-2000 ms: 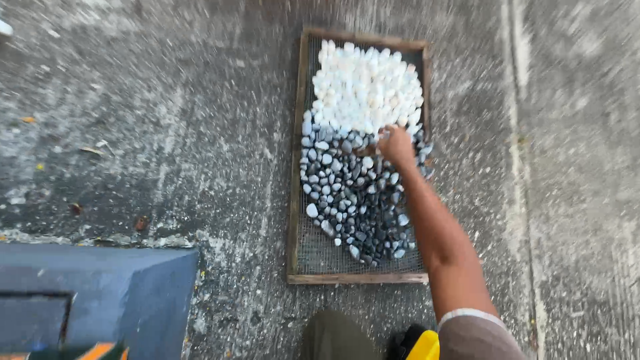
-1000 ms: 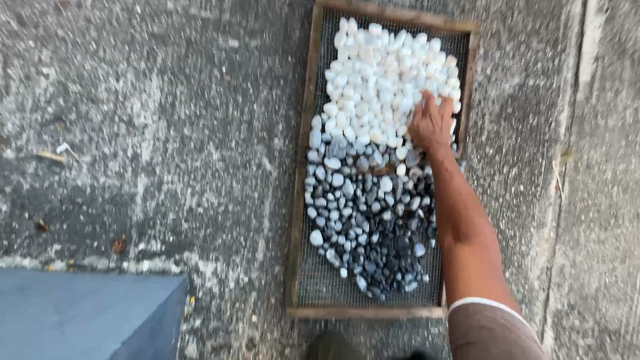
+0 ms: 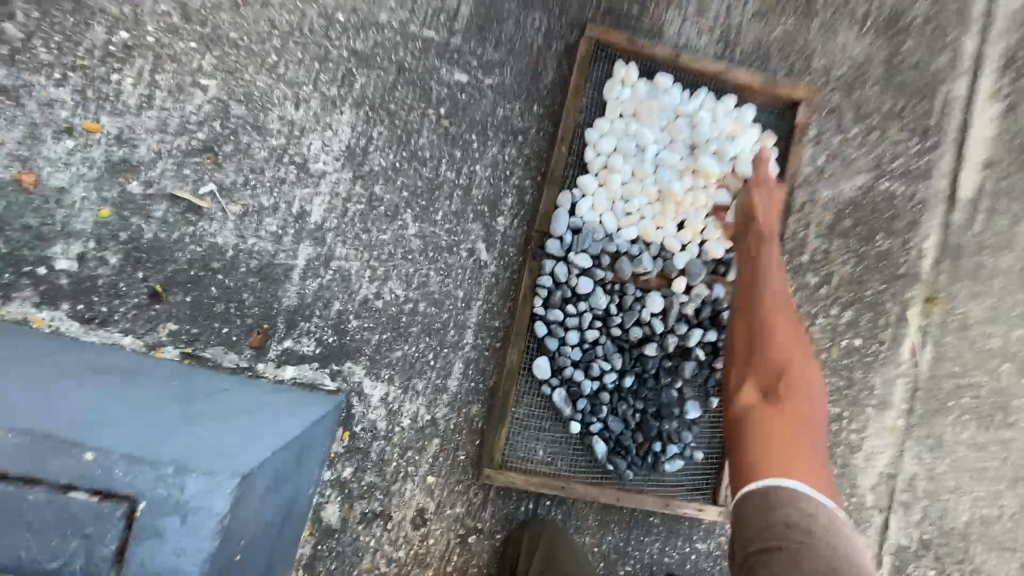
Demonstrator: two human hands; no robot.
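My right hand [image 3: 756, 200] reaches onto the right edge of the white pebbles [image 3: 664, 152], its fingers on or just over them; blur hides whether it grips a stone. These pebbles fill the upper part of a wooden-framed wire mesh screen [image 3: 512, 384] that lies on the ground. Below them, grey and black pebbles [image 3: 624, 360] cover the middle and lower part, with bare mesh near the bottom edge. My forearm crosses the frame's right side and hides part of it. My left hand is out of view.
A blue-grey painted block [image 3: 160, 408] stands at the lower left. Rough concrete [image 3: 360, 200] surrounds the screen, with a few fallen leaves [image 3: 258, 337] on it. A long joint runs down the concrete at the right. A dark trouser leg [image 3: 548, 552] shows at the bottom.
My right hand has moved from the border between dark and white pebbles up to the right edge of the white ones. The view has shifted and tilted.
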